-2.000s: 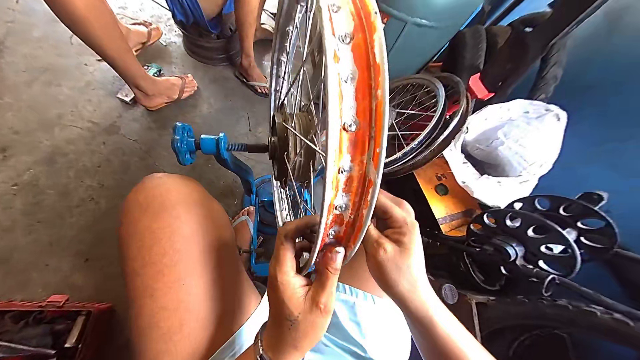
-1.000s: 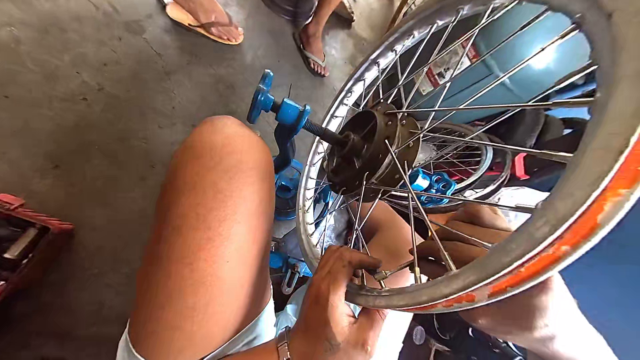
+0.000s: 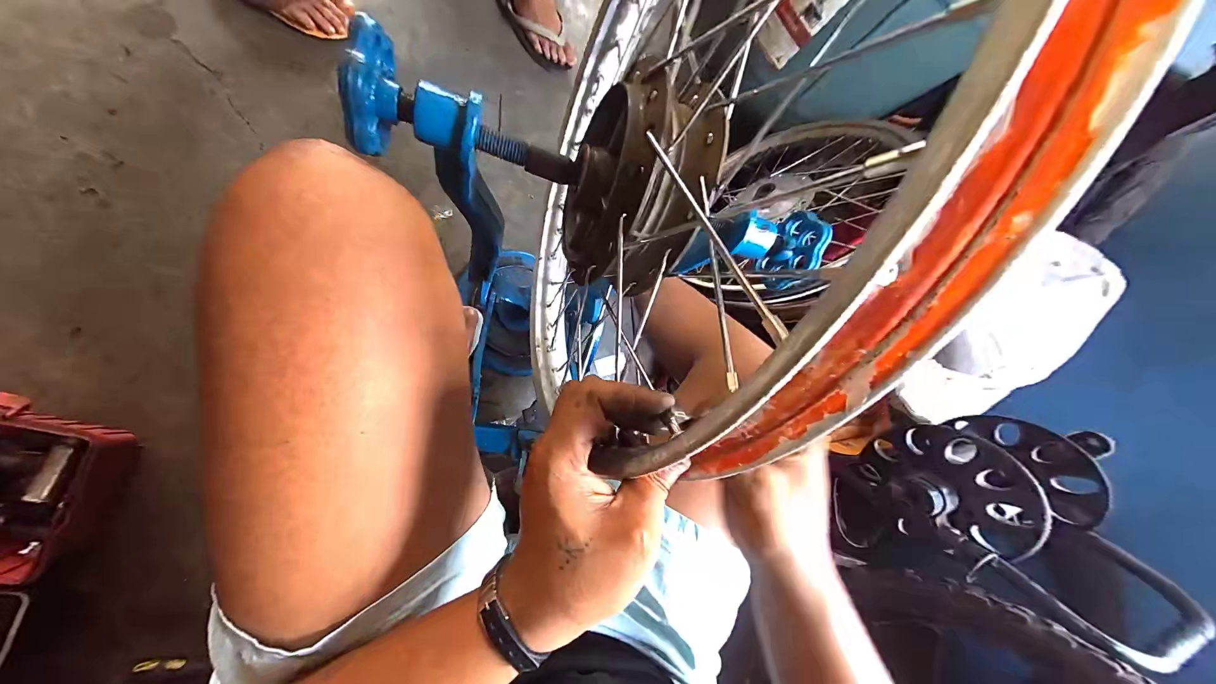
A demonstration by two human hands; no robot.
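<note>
A spoked wheel rim with orange paint on its outer face stands tilted over my lap. Its dark hub sits on the threaded axle of a blue wheel-truing stand. My left hand, a dark band at its wrist, grips the lower edge of the rim, thumb outside and fingers inside by a spoke end. My right hand is under and behind the rim, its fingers mostly hidden; what they hold cannot be seen. Several spokes run from hub to rim, and some stand at loose angles.
A red toolbox lies at the left edge. Another spoked wheel is behind the rim. A white plastic bag, black round perforated parts and a tire are at right. Another person's sandalled feet are at the top.
The rim has turned from nearly edge-on to a slanted side view, then partly back toward showing its orange outer face. Both hands stay at its lower part. The view has shifted.
</note>
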